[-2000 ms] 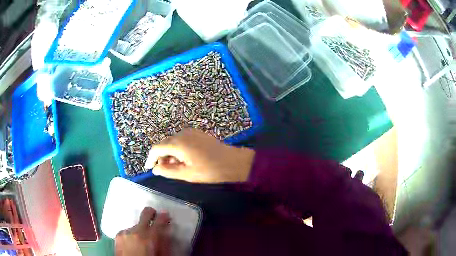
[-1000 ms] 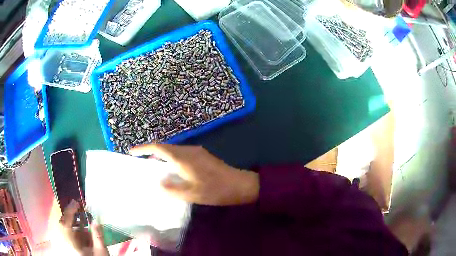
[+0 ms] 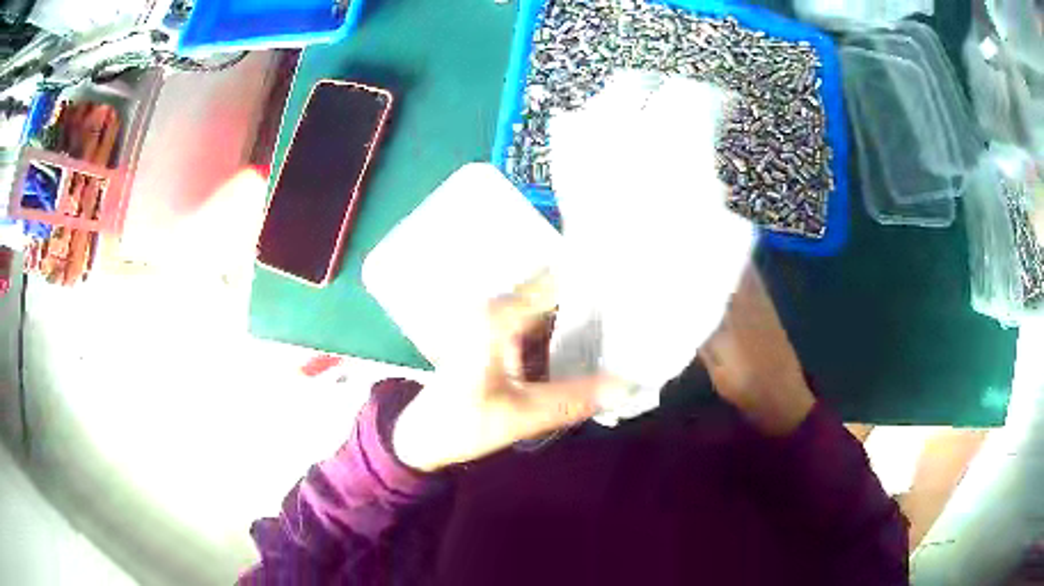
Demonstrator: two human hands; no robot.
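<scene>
A bright white object (image 3: 653, 229), overexposed so that its kind cannot be told, is held between my hands in front of the blue tray (image 3: 839, 137). My left hand (image 3: 515, 366) is on its lower left side. My right hand (image 3: 750, 343) is on its lower right side, fingers partly hidden. A pale flat container or lid (image 3: 441, 252) lies on the green surface behind my left hand. Small metal sleeves (image 3: 773, 137) fill the blue tray, partly covered by the white object.
A smartphone (image 3: 324, 183) lies at left on the green mat (image 3: 424, 97). Another blue tray (image 3: 263, 21) is at the upper left, a red basket (image 3: 86, 183) at far left. Clear lids (image 3: 910, 126) and a box of pins (image 3: 1013, 240) are at right.
The view has turned left. The white object has been raised from the near left of the tray and is now in both hands. My left hand has moved from beside the phone to it.
</scene>
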